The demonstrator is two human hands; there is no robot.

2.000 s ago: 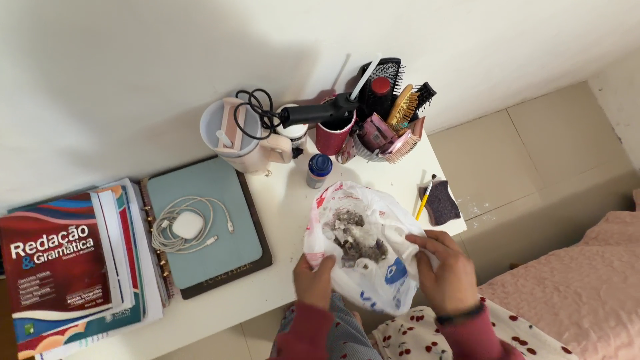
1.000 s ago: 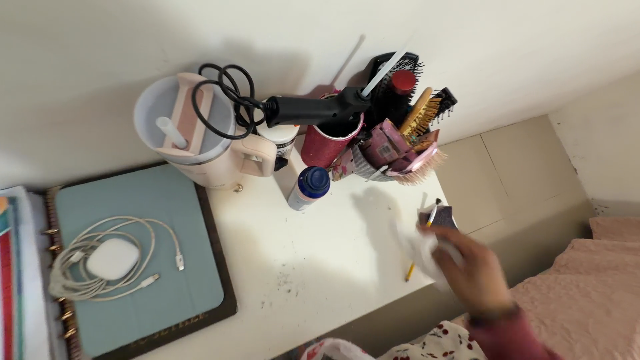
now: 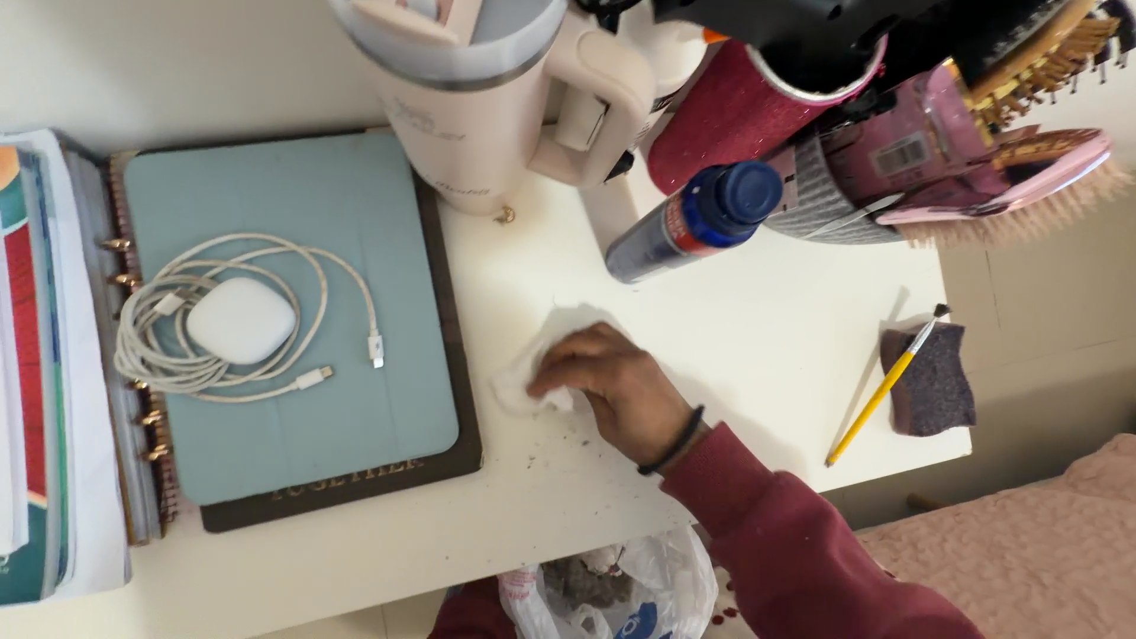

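Note:
My right hand [image 3: 612, 390] is closed on a white wad, tissue or cotton by its look, and presses it on the white tabletop [image 3: 763, 355] beside the dark tablet case. Dark specks lie on the surface just below the hand. A plastic bag [image 3: 683, 577] with grey and white waste in it hangs below the table's front edge. My left hand is out of sight; only a maroon sleeve [image 3: 479, 612] shows next to the bag. A blue bottle [image 3: 692, 222] stands behind my right hand. To the right, a yellow-handled brush [image 3: 883, 390] leans across a dark sponge [image 3: 936, 377].
At left, a coiled white cable [image 3: 169, 355] and a white case [image 3: 241, 321] lie on a blue tablet cover [image 3: 311, 195], near books [image 3: 89, 399]. Along the back stand a large tumbler [image 3: 461, 124], a red glittery cup [image 3: 728, 115] and a holder [image 3: 816, 195] with hairbrushes.
My right hand has moved left from the sponge and brush to the tabletop beside the tablet cover. The bag, held in both hands above the table two seconds ago, is now below its edge.

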